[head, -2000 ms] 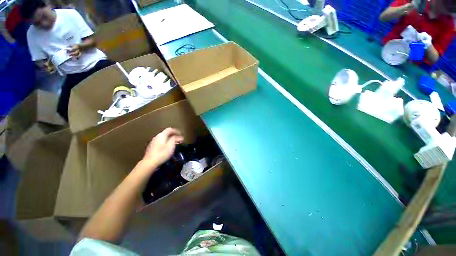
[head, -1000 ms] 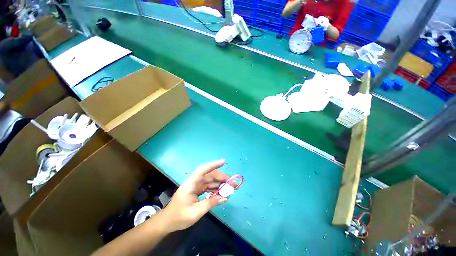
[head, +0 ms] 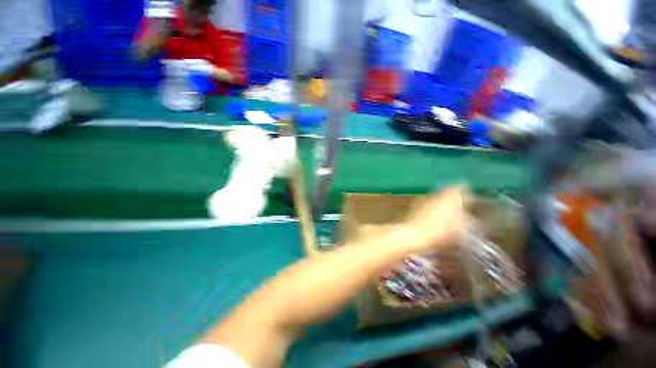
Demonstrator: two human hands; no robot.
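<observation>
The picture is strongly blurred. My left forearm runs from the lower left to the right, and my left hand (head: 442, 214) is over the open brown parts cartons. Its fingers are too blurred to tell whether they hold anything. Many small wired components (head: 416, 280) lie in the nearer parts carton (head: 370, 316), below my hand. More small components (head: 496, 262) show in the carton to the right. My right hand is out of the picture.
A wooden strip (head: 304, 208) lies across the green conveyor belt (head: 137, 176). White housings and heads (head: 248, 176) rest against its left side. A metal post (head: 338, 93) stands behind the cartons. A person in red (head: 198, 47) works opposite, before blue crates.
The view has swung right. My left hand, which held a small wired component above the bench, has moved right over the parts cartons. The large cartons at left have left the view.
</observation>
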